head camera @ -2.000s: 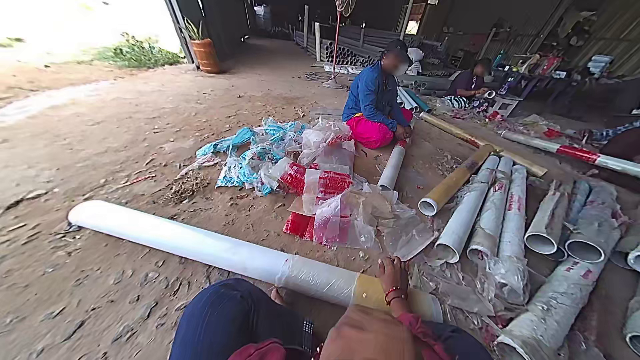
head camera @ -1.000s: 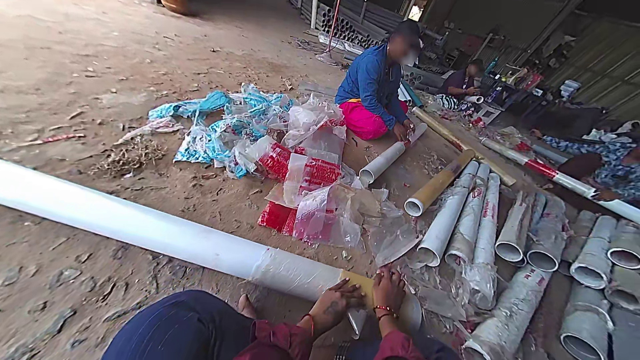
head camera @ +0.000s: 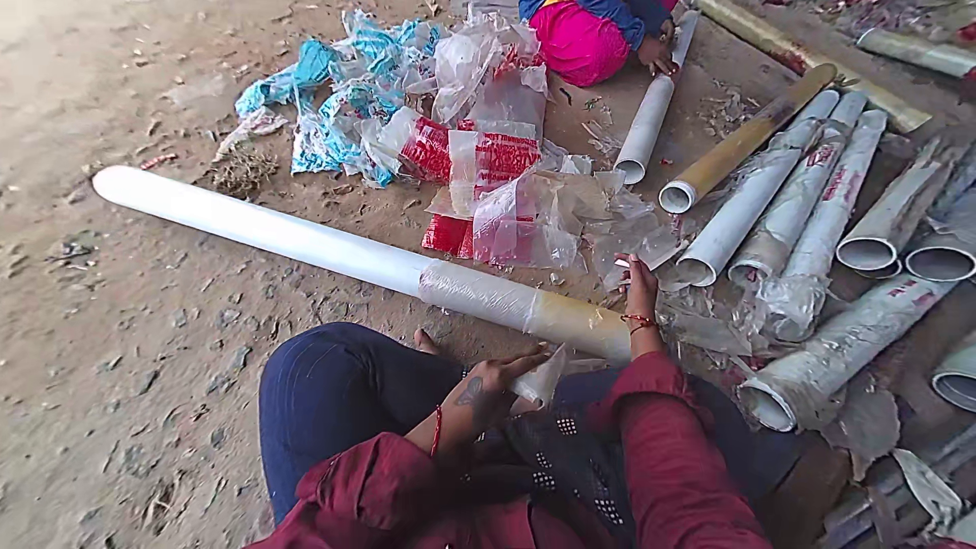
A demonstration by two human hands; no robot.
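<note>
A long white plastic pipe [head camera: 305, 236] lies across the ground in front of my crossed legs. Clear plastic wrap [head camera: 476, 293] covers part of it, and its right end is yellowish brown. My left hand [head camera: 492, 385] is closed on a crumpled piece of clear plastic film [head camera: 543, 375], on the near side of the pipe. Above the pipe's right end is my right hand [head camera: 639, 286], raised, with a small whitish piece between its fingers; what that piece is cannot be told.
Red and clear plastic wrappers [head camera: 488, 164] and blue plastic scraps [head camera: 351, 91] lie beyond the pipe. Several wrapped pipes [head camera: 740, 198] lie at the right, one brown pipe [head camera: 751, 137] among them. A person [head camera: 583, 38] sits at the top, hands on another pipe [head camera: 648, 122].
My left hand has moved off the pipe and now holds plastic film. My right hand, on the pipe's brown end a second ago, is raised above it. The view has tilted down.
</note>
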